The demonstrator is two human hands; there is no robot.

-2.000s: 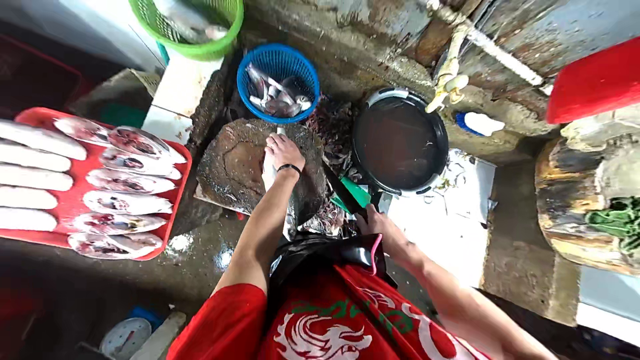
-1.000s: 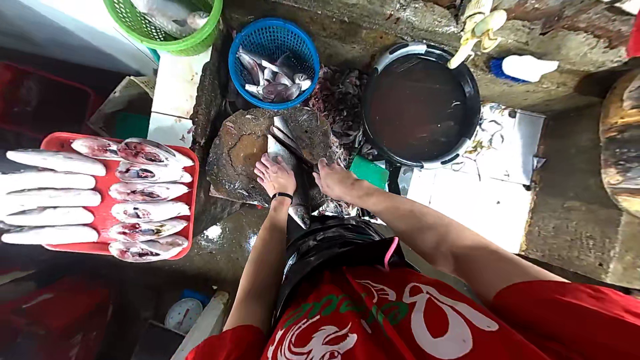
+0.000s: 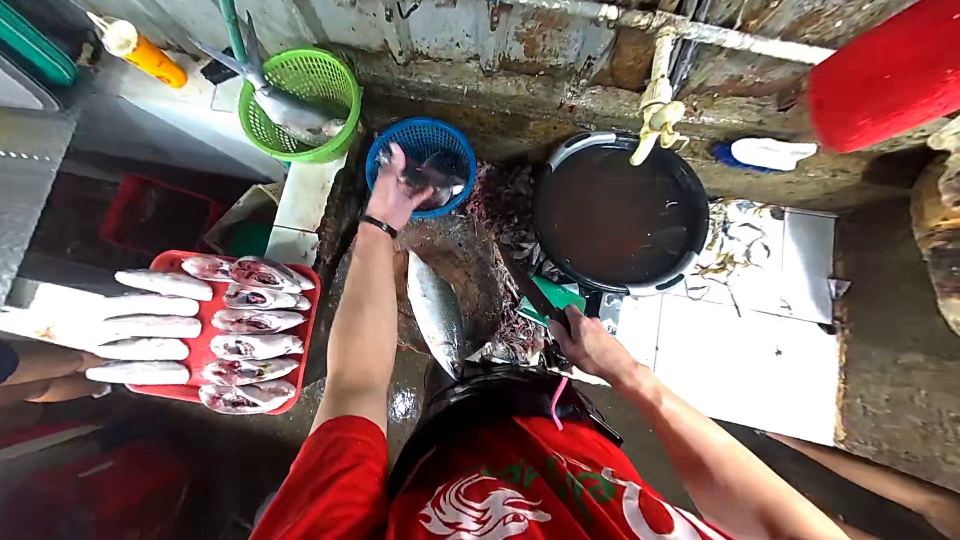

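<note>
My left hand (image 3: 396, 187) is over the near left rim of the blue plastic basket (image 3: 466, 142), fingers spread, by the dark fish pieces in it; whether it touches one I cannot tell. My right hand (image 3: 589, 339) grips the handle of a dark-bladed knife (image 3: 526, 283), its blade pointing away and left, beside the chopping block. A silvery fish (image 3: 435, 311) without a visible head lies lengthwise on the round wooden chopping block (image 3: 480, 262), its near end by my black apron. Fish scraps (image 3: 510, 202) are heaped between the block and the tub.
A black tub of murky water (image 3: 622, 217) stands right of the block under a tap (image 3: 658, 124). At left, a red tray (image 3: 311, 322) bears several split fish. A green basket (image 3: 322, 75) holds whole fish. A white-handled brush (image 3: 772, 154) lies at the wall.
My left hand has left the fish on the block and moved forward to the blue basket. My right hand, with the knife, has drawn back to the right, off the fish.
</note>
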